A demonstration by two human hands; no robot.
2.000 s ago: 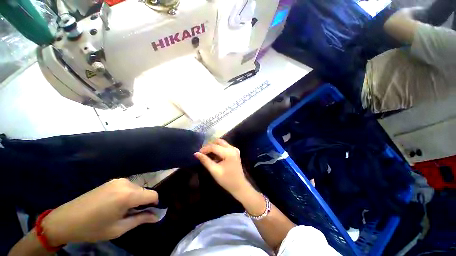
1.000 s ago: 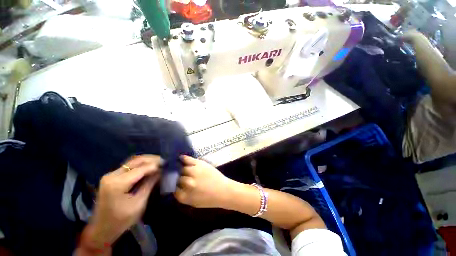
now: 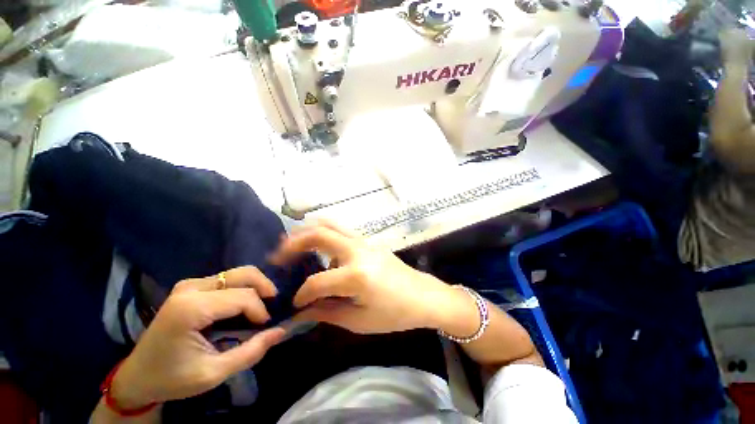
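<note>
The navy garment (image 3: pixel 165 207) lies over the table's left front edge and hangs down in front of me, with grey panels (image 3: pixel 121 300) at its lower left. My left hand (image 3: pixel 217 323), with a ring and a red wristband, pinches the garment's edge. My right hand (image 3: pixel 352 281), with a beaded bracelet, holds the same edge from the right, its index finger raised and slightly blurred. The fingertips of both hands nearly meet on the folded dark edge. The part between the fingers is partly hidden.
The white HIKARI sewing machine (image 3: pixel 389 79) stands behind the hands, its needle area beyond the garment. A measuring tape strip (image 3: pixel 455 199) runs along the table's front edge. A blue basket (image 3: pixel 538 310) with dark pieces is at right. Another person's arm (image 3: pixel 730 103) shows at far right.
Both hands have come together at the garment's edge. The garment has shifted from lying stretched toward the right to bunched at left. The pale piece between the fingers is now mostly hidden.
</note>
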